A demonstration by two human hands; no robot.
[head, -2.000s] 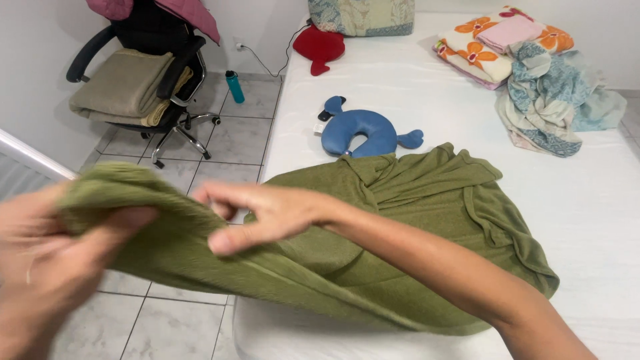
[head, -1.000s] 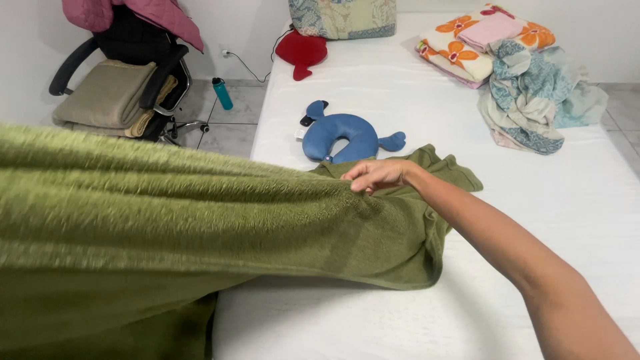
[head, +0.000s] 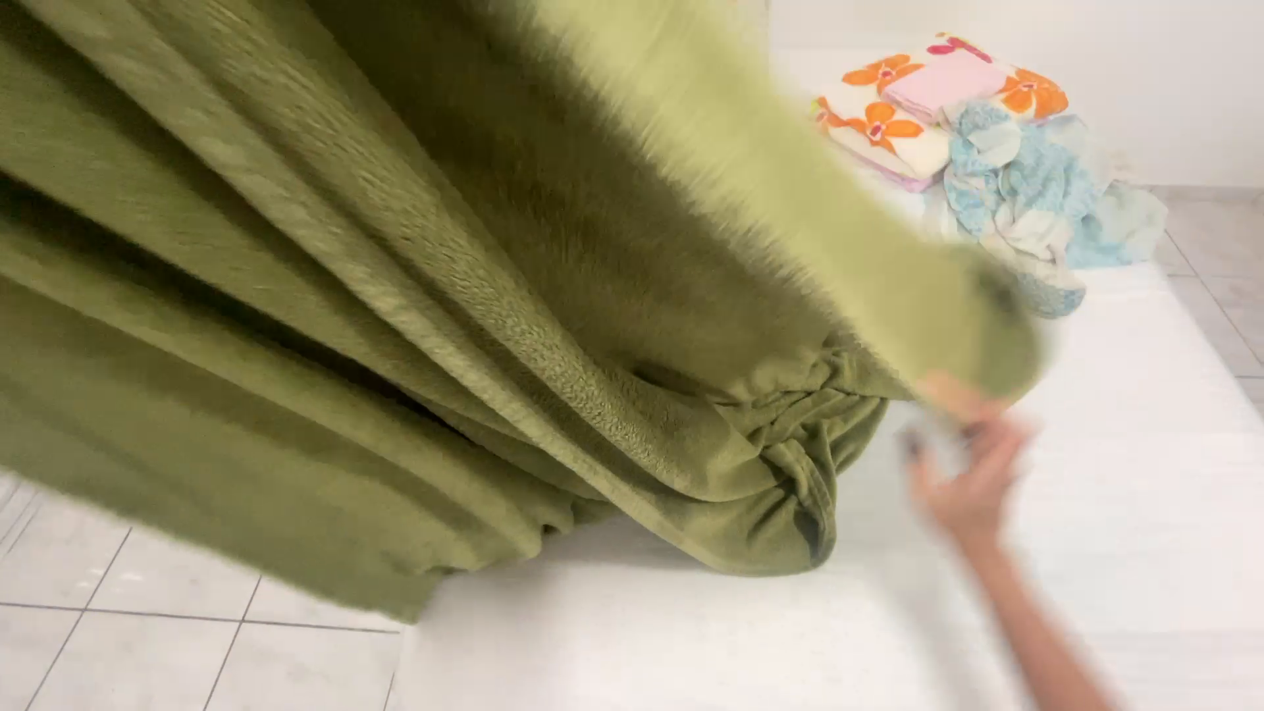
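A green plush blanket point(head: 553, 326) hangs spread across the left and middle of the view, its lower folds bunched on the white-covered bed point(head: 711, 642). My right hand point(head: 973, 474) is raised over the bed, at the blurred upper edge of the blanket. Its fingers look partly spread, and blur hides whether they grip the cloth. My left hand is out of sight.
At the bed's far right lie a folded blanket with orange flowers point(head: 879, 126), a folded pink cloth point(head: 945, 85) and a crumpled blue and white cloth point(head: 1047, 188). Tiled floor point(head: 178, 632) shows at the lower left.
The green blanket has been lifted and spread, and now hides the blue neck pillow, red pillow and chair seen earlier. My right hand has moved right; my left, seen two seconds ago, is out of view.
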